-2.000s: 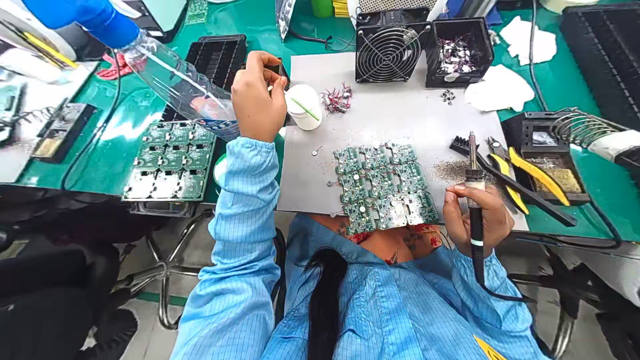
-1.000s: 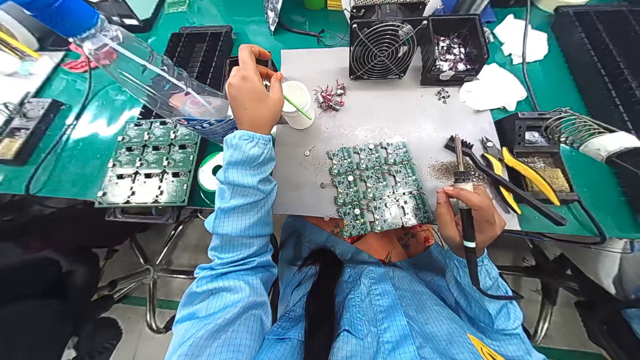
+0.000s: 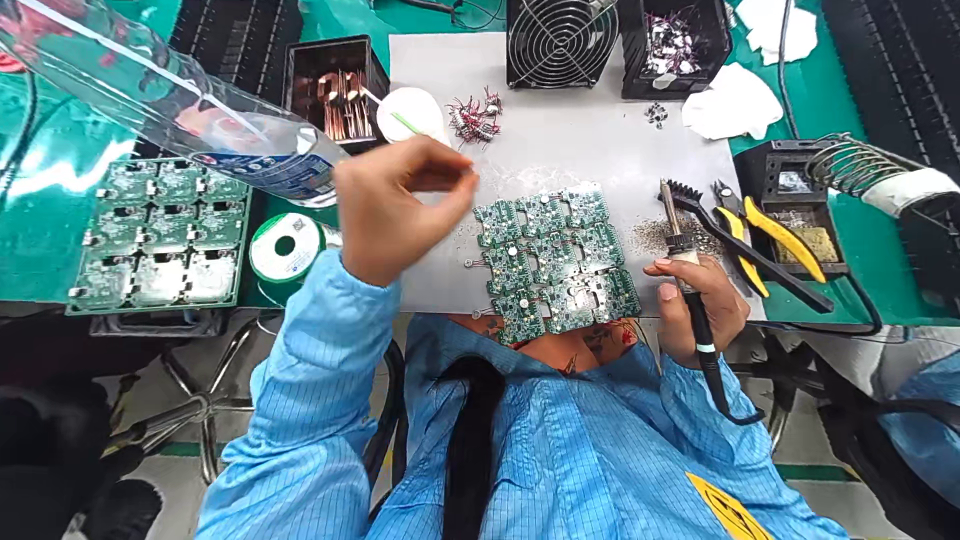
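Note:
My left hand (image 3: 405,202) is raised over the left part of the grey mat, its thumb and index fingertips close together; whether something small is between them cannot be seen. My right hand (image 3: 701,304) holds a soldering iron (image 3: 681,244) by its handle, tip pointing up and away. Between the hands lies a panel of green circuit boards (image 3: 555,259), with small round parts on wires at its left edge. A white tub (image 3: 411,114) with a green stick stands beyond my left hand, beside a bundle of red and black wired parts (image 3: 476,120).
At the left are a solder spool (image 3: 285,247), another board panel (image 3: 161,232), a plastic bottle (image 3: 187,112) and a black box (image 3: 330,90). A fan (image 3: 562,45) and a parts bin (image 3: 675,49) stand at the back. Right are a black brush (image 3: 739,247), yellow-handled cutters (image 3: 784,236) and an iron stand (image 3: 795,202).
My left hand has moved from beside the white tub toward me and to the right, nearer the board panel. The soldering iron is still in my right hand.

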